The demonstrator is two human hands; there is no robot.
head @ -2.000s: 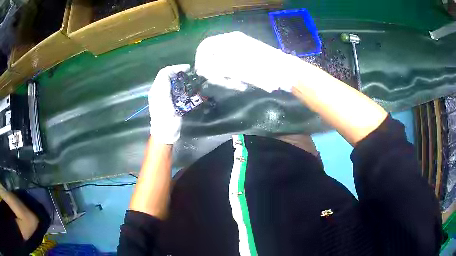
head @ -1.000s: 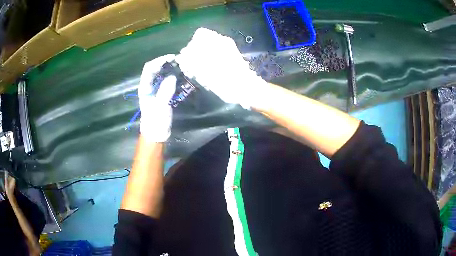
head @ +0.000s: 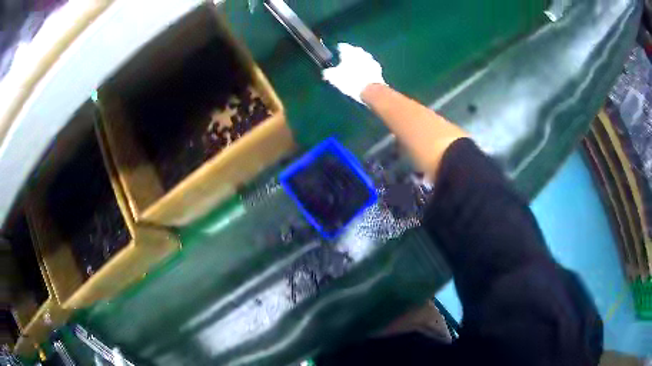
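My right hand (head: 355, 73), in a white glove, reaches far across the green mat at the upper middle. Its fingers are at the near end of a long silver metal bar (head: 297, 30). They touch or overlap it, but blur hides whether they grip it. My left hand is out of the picture. The blue-rimmed tray (head: 292, 199) holds dark parts and sits below my right hand. Small bright hardware (head: 386, 223) and black pieces (head: 402, 198) lie loose at its right. More dark pieces (head: 307, 275) lie below it.
Open cardboard boxes (head: 221, 166) with dark parts stand left of the tray, beside a pale shelf edge (head: 64, 93). Bright metal pieces (head: 100, 347) show at the lower left. Brown stacked sheets (head: 618, 193) stand at the right above the blue floor.
The view has turned and shifted towards the boxes. My right hand has left the workpiece and stretched out to the bar. My left hand, the workpiece and the mallet are no longer seen.
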